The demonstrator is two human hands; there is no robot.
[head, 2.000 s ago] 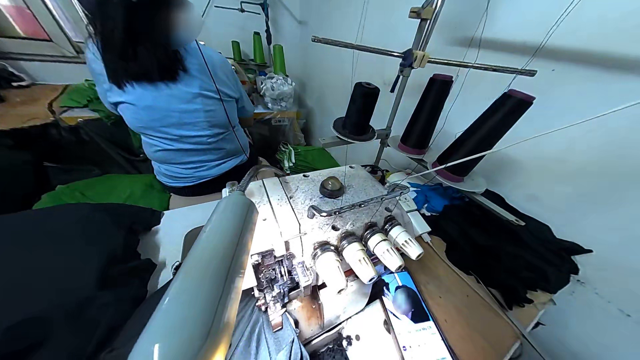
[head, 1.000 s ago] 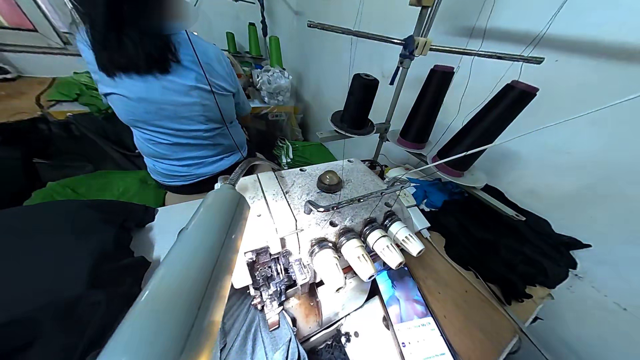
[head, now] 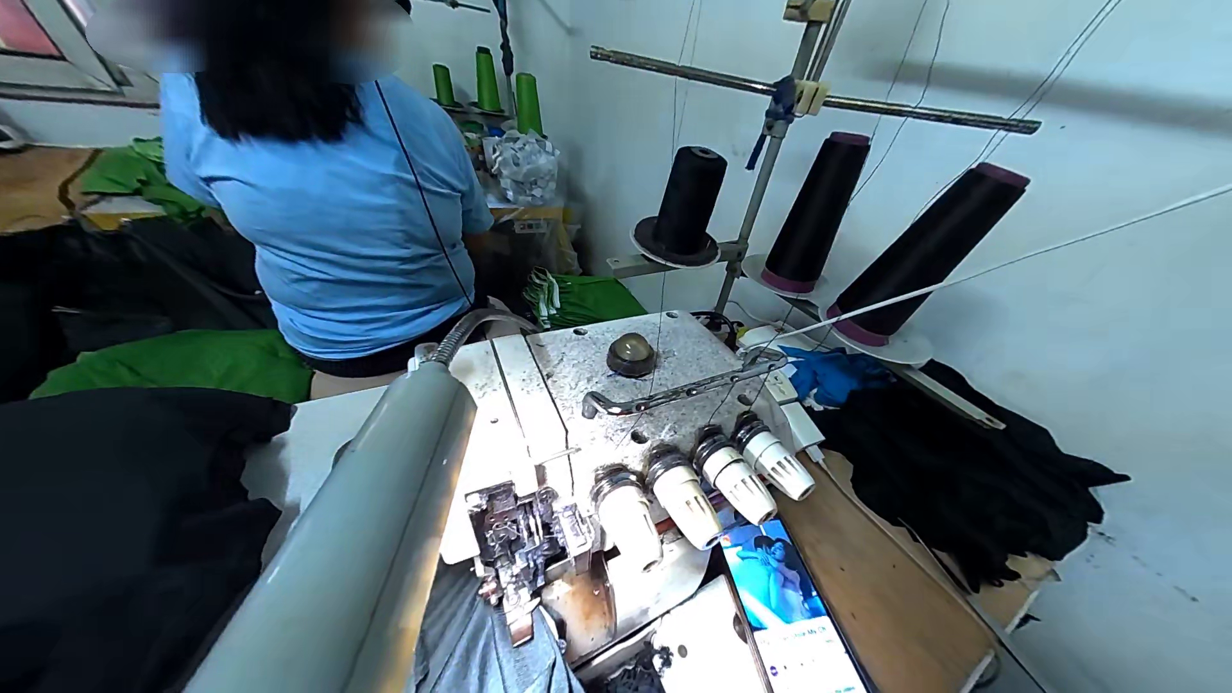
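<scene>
Neither of my hands shows in the head view. A white overlock sewing machine [head: 616, 356] fills the lower middle, with several tension dials [head: 681, 491] along its front. Grey fabric [head: 481, 635] lies below the presser foot mechanism [head: 525, 539]; its lower part runs out of view. A grey lamp tube [head: 356, 529] crosses in front of the machine's left side. A smartphone [head: 789, 597] with a lit screen leans or lies to the right of the dials. Cones of black thread [head: 808, 212] stand on a thread stand behind, their threads running down to the machine.
A person in a blue shirt [head: 356, 221] sits ahead on the left, back turned. Dark fabric [head: 125, 529] covers the left side, with green fabric [head: 183, 366] beyond it. Black fabric [head: 953, 472] is heaped at the right. A metal bar [head: 818, 91] spans above the cones.
The picture on the smartphone's screen has changed. The person in blue has shifted slightly. The machine and the thread cones stay where they were.
</scene>
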